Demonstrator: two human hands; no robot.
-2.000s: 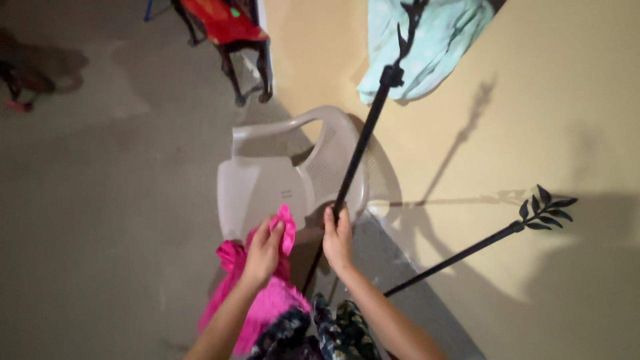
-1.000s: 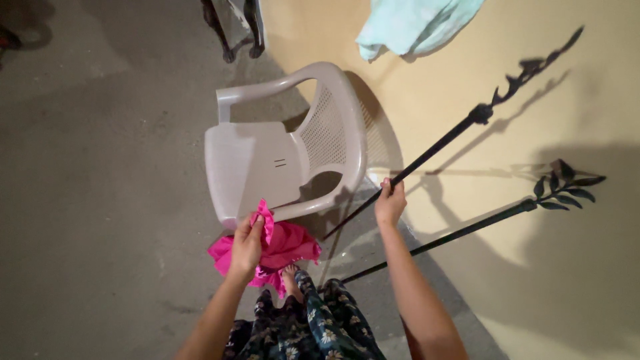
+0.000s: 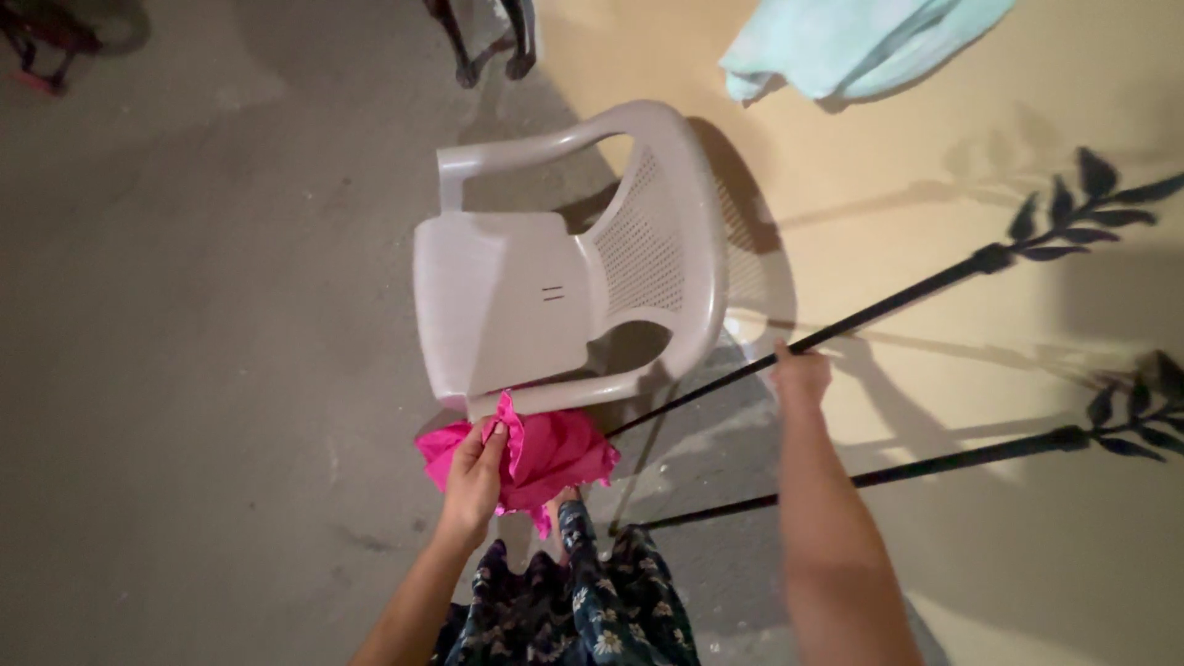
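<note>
My left hand [image 3: 479, 467] pinches the ruffled edge of a bright pink cloth [image 3: 560, 453], which hangs beside the near armrest of a beige plastic armchair. My right hand [image 3: 801, 375] is closed round a thin black rod [image 3: 893, 303] that slants up to the right and has a leaf-shaped finial. A second black rod [image 3: 962, 461] with a similar leafy end runs below it, passing behind my right forearm. The lower end of the first rod is near the pink cloth.
The beige plastic armchair [image 3: 504, 296] stands by the yellow wall [image 3: 925, 139]. Pale green cloth [image 3: 851, 46] hangs at the top right. Dark furniture legs [image 3: 462, 51] show at the top, and a reddish object [image 3: 51, 42] lies in the far left corner.
My right hand has moved right, away from my left, and the rod in it has tilted from steep to a flatter slant. My left hand still holds the pink cloth.
</note>
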